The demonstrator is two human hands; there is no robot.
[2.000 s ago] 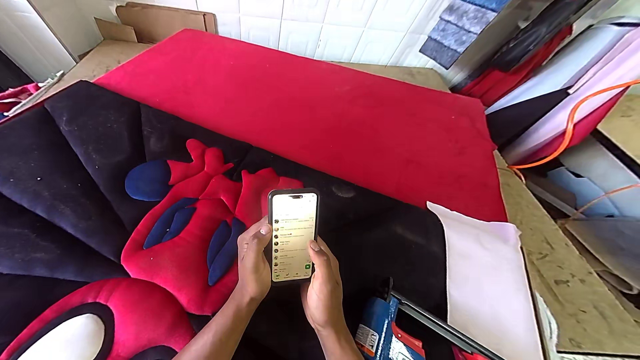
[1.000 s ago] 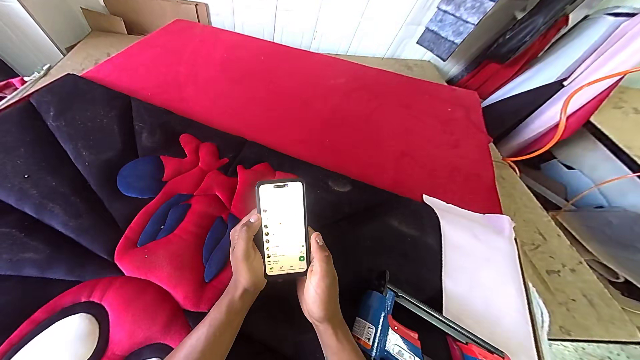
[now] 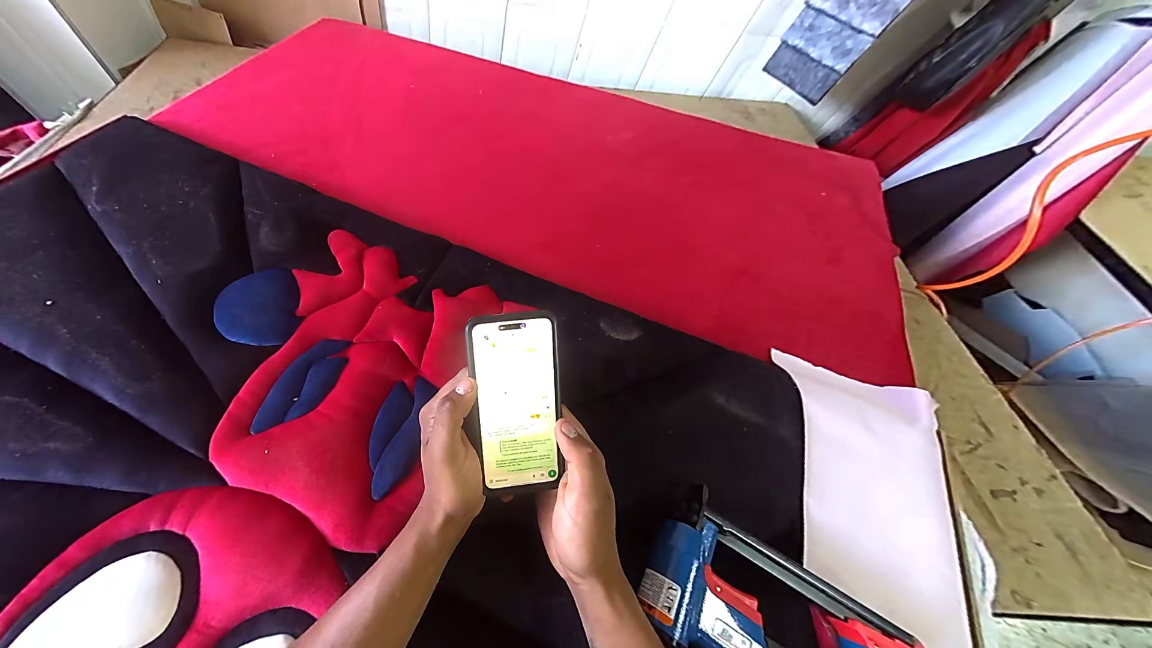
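Observation:
A smartphone in a dark case (image 3: 515,405) is upright between my two hands, its lit screen facing me. My left hand (image 3: 453,450) grips its left edge, the thumb on the side of the case. Along the lower right edge, my right hand (image 3: 580,504) holds it too. Beneath the phone lies a padded black fabric panel (image 3: 153,252) with a stuffed red and blue figure (image 3: 315,450) on it. A blue and red staple gun (image 3: 697,585) rests to the right of my right hand, partly cut off by the lower frame edge.
Red fabric (image 3: 576,189) covers the far part of the wooden worktable (image 3: 1008,468). White fabric (image 3: 864,486) lies at the right. Past the table's right side are fabric rolls (image 3: 1053,144) and an orange hose (image 3: 1035,216). Cardboard (image 3: 270,20) stands at the back left.
The phone's screen has changed from a list to a page with text at its lower part. Both hands still hold the phone.

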